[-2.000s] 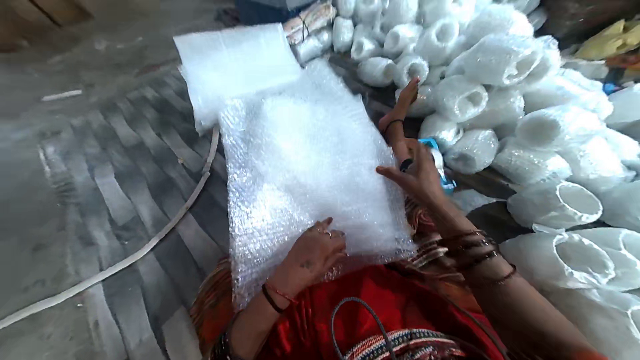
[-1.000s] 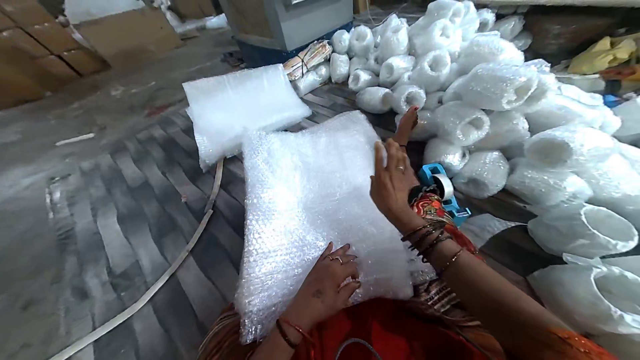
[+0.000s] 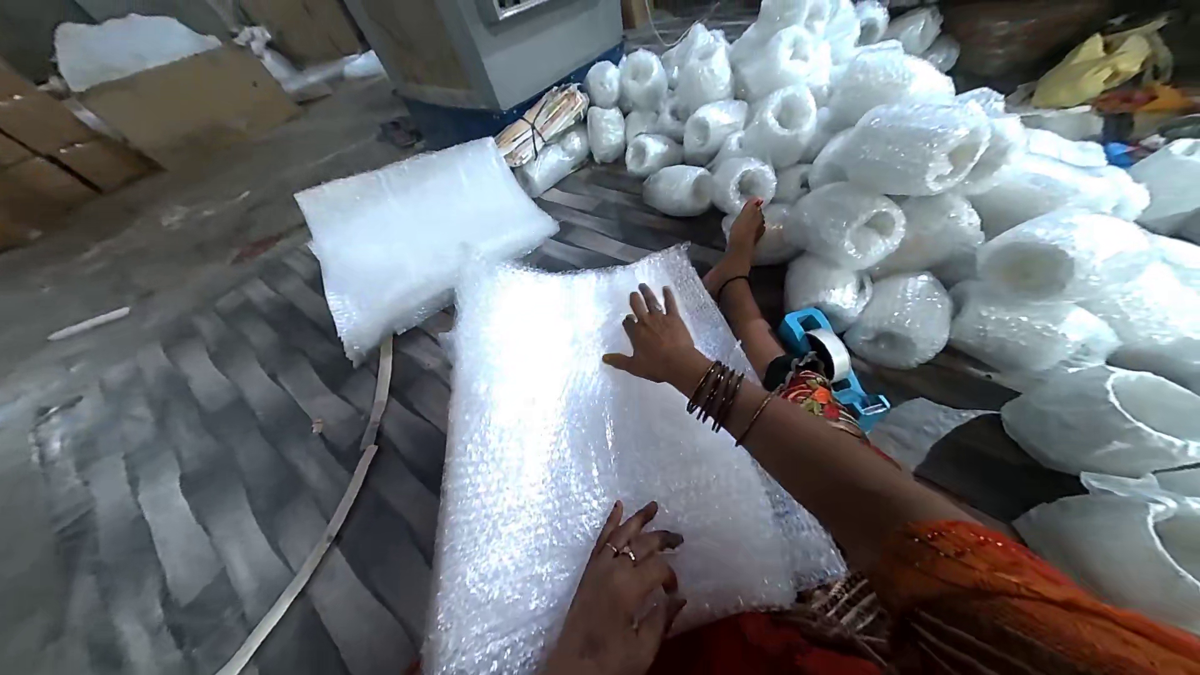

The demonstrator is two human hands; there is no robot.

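Sheets of bubble wrap (image 3: 534, 441) lie in front of me, over my lap and the striped mat. My right hand (image 3: 656, 337), with bangles at the wrist, rests spread on their upper right part. Near the lower edge my left hand (image 3: 628, 581), wearing rings, lies on the wrap with its fingers apart. Neither hand grips anything. Beyond the sheets is another stack of white packing sheets (image 3: 422, 225). A blue tape dispenser (image 3: 816, 347) with a roll of tape stands to the right, beside my outstretched leg.
Many bubble-wrapped hollow rolls (image 3: 909, 150) are heaped at the right and back. A bundle of thin strips (image 3: 544, 122) lies by a grey cabinet (image 3: 525, 47). Cardboard boxes (image 3: 187, 103) stand at the back left. A pale strip (image 3: 319, 553) crosses the striped mat (image 3: 178, 469).
My right hand has moved from beside my leg onto the upper part of the bubble wrap, its fingers now spread. My left hand stays at the lower part. The view has shifted.
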